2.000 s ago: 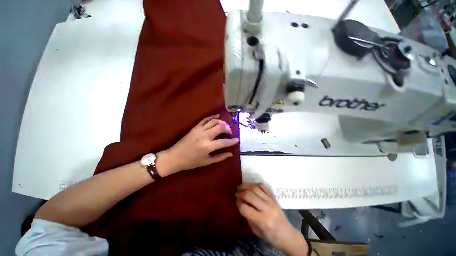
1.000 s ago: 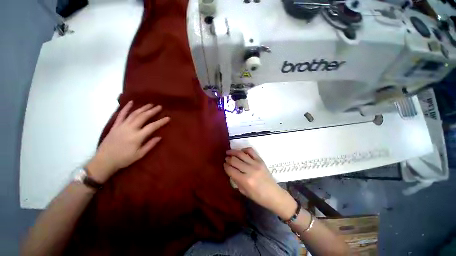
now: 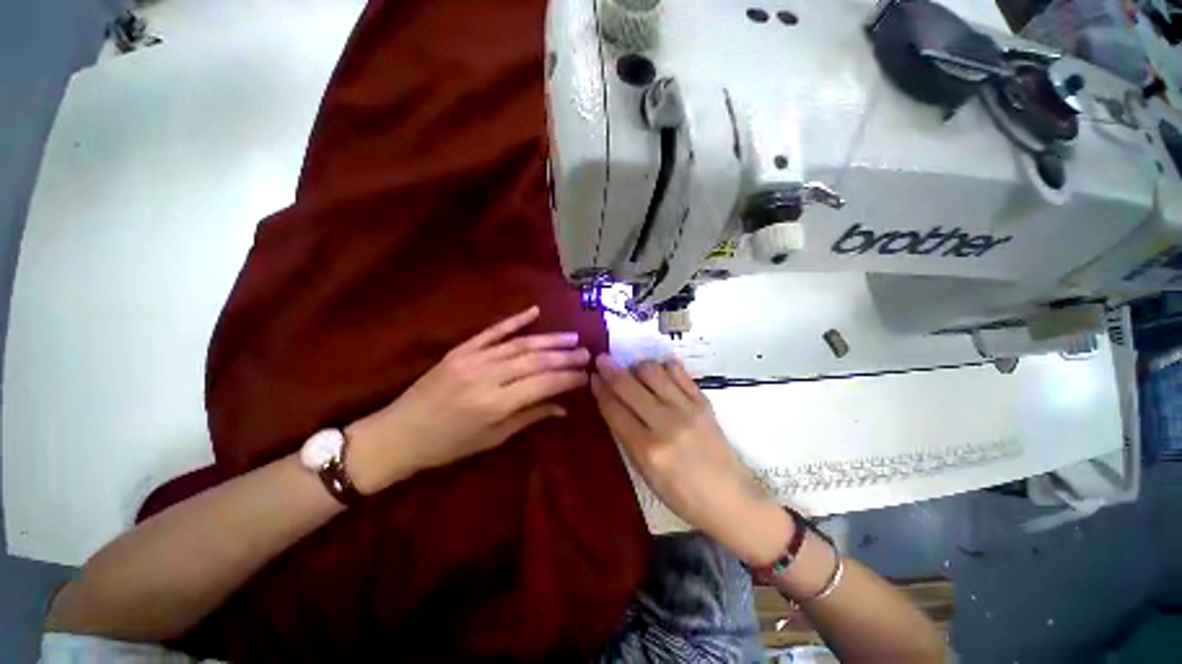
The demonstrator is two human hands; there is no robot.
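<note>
A large rust-red garment piece (image 3: 389,272) lies from the table's back, left of the machine head, down over the front edge toward my lap. Its right edge runs under the lit needle area (image 3: 609,297) of the white brother sewing machine (image 3: 843,156). My left hand (image 3: 493,389) lies flat on the cloth, fingers spread and pointing at the needle area. My right hand (image 3: 661,422) is at the cloth's right edge just in front of the needle, fingertips close to my left fingertips. Whether its fingers pinch the edge is unclear.
The white table (image 3: 117,260) has a printed ruler (image 3: 894,464) along its front edge. A small brownish piece (image 3: 836,343) lies under the machine arm. A slatted wooden stool (image 3: 927,599) shows below right, and white cloth (image 3: 1082,493) hangs at the table's right end.
My left hand has moved right, from the cloth's left part to near the needle. My right hand has moved up the edge toward the needle. The cloth spreads wider on the left. The view has shifted.
</note>
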